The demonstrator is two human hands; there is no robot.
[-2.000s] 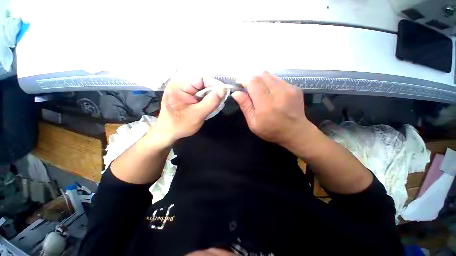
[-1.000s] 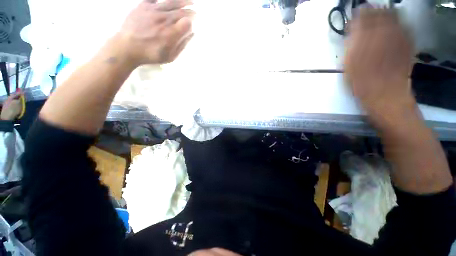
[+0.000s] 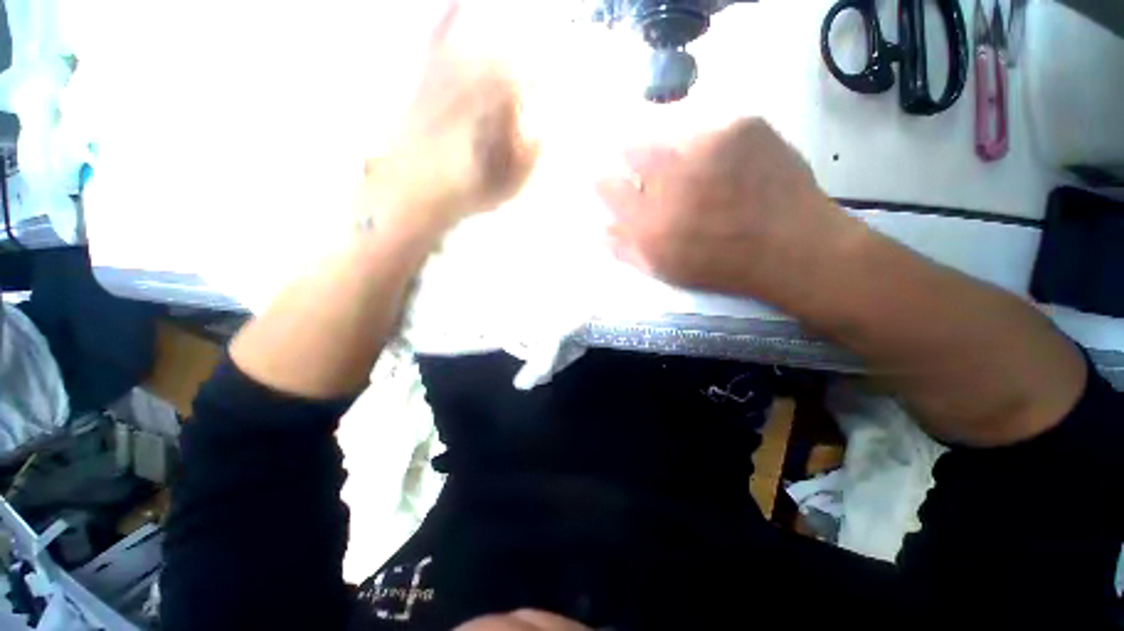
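Observation:
White fabric [image 3: 493, 323] lies on the bright table in front of me, and its lower end hangs over the front edge. Glare hides most of its outline. My left hand [image 3: 459, 142] is over the fabric, blurred and washed out, with fingers curled. My right hand [image 3: 727, 203] is to its right, low over the table, with fingers bent toward the fabric. Glare hides whether either hand grips it. The dark machine part with a grey knurled cap [image 3: 672, 72] is above and between my hands.
Black scissors [image 3: 915, 56] and pink snips [image 3: 990, 105] lie at the upper right. A dark flat pad or phone [image 3: 1087, 253] is at the right. A ruler strip [image 3: 690, 335] runs along the front edge. Cream fabric heaps [image 3: 385, 462] are below the table on both sides of my lap.
My hands were together at the table edge, then spread wide apart. Now they have come back closer together over the table. The scissors and snips are now uncovered.

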